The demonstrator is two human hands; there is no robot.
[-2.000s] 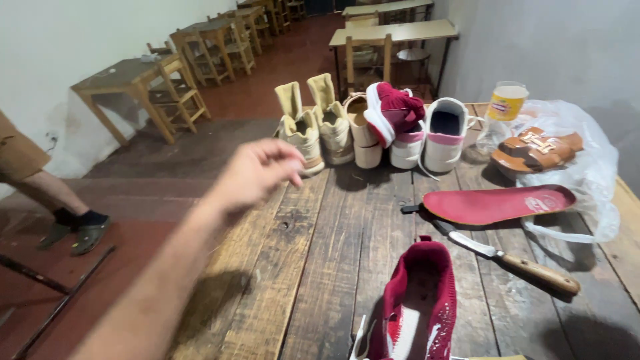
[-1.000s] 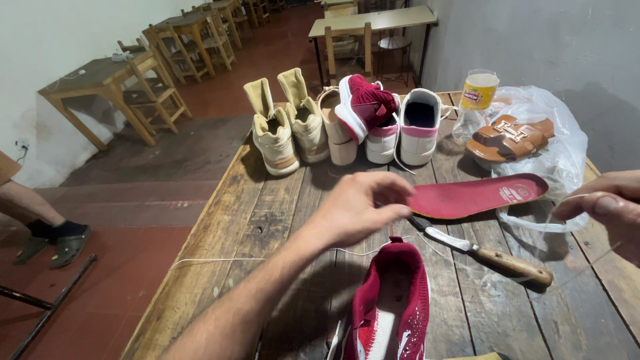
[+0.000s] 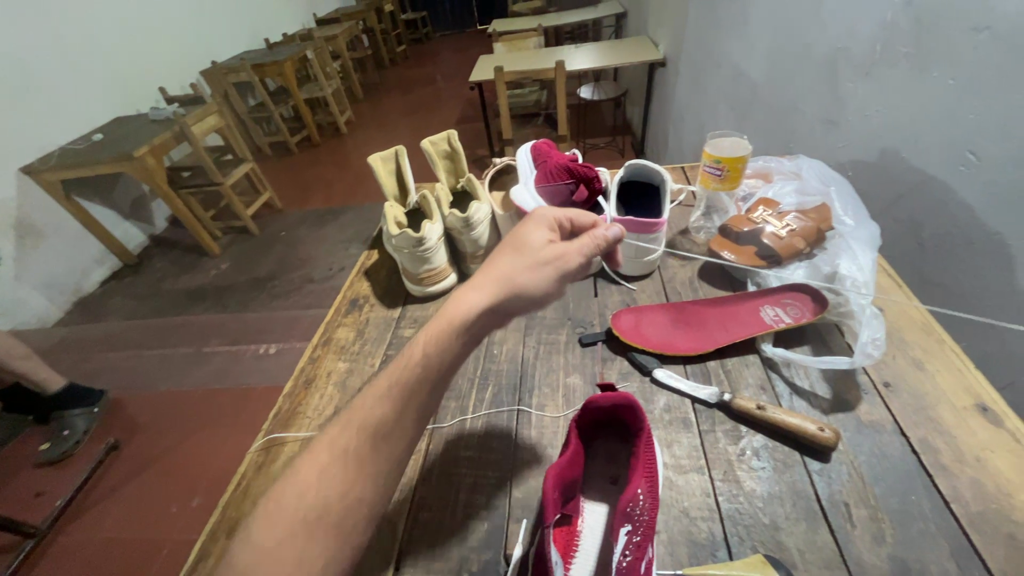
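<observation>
My left hand (image 3: 566,250) pinches a white thread (image 3: 720,261) between thumb and forefinger above the table. From there the thread runs taut to the right edge of the view; my right hand is out of sight. Below stands a maroon knit sneaker (image 3: 604,448), heel tab away from me. More white thread (image 3: 496,412) lies on the wood left of its heel. A red insole (image 3: 712,320) rests beyond the sneaker, close to a knife with a wooden handle (image 3: 784,424). Part of a tool with a yellowish handle (image 3: 732,567) shows at the bottom edge.
Across the wooden table's (image 3: 472,464) back stand cream high-top sneakers (image 3: 416,240), a maroon sneaker (image 3: 560,176) and a white-and-pink shoe (image 3: 640,216). A cut plastic bottle (image 3: 724,164), brown sandal (image 3: 772,232) and plastic bag (image 3: 856,232) are at right. A person's leg (image 3: 40,368) shows left.
My right hand, visible at the right one second ago, has left the view. My left hand has moved up and away from beside the insole, and the thread now stretches from it to the right.
</observation>
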